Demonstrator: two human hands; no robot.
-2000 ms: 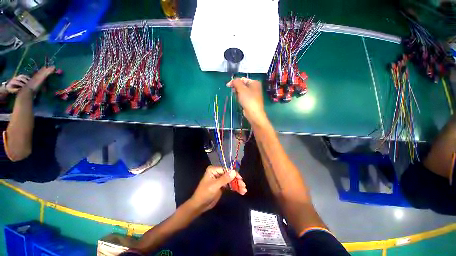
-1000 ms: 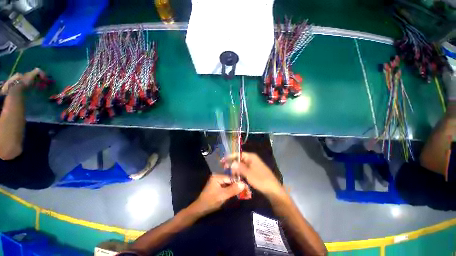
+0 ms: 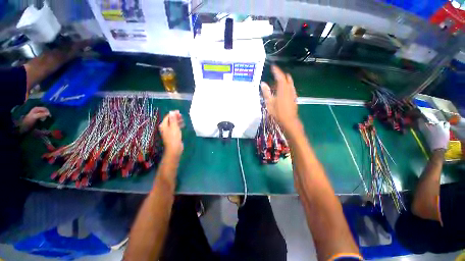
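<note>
The white machine [image 3: 224, 97] stands at the centre of the green bench, its panel with a yellow-green display on top and a round black fitting [image 3: 225, 127] low on its front. My left hand [image 3: 172, 130] is above the bench left of the machine, fingers curled, beside the large wire harness pile [image 3: 114, 142]. Whether it holds anything is unclear. My right hand [image 3: 283, 99] is raised right of the machine, fingers spread and empty, over the upper wires of the smaller right harness bunch [image 3: 273, 142].
A jar of amber liquid [image 3: 168, 80] and a blue tray [image 3: 76, 84] stand back left. A cord [image 3: 241, 168] hangs over the bench edge. Looser harnesses [image 3: 378, 163] lie right. A gloved hand [image 3: 436, 133] works far right; another person's hand [image 3: 35, 117] is far left.
The view has tilted up. My hands have parted and moved up over the bench. The connector lead formerly held at my lap is no longer visible in them.
</note>
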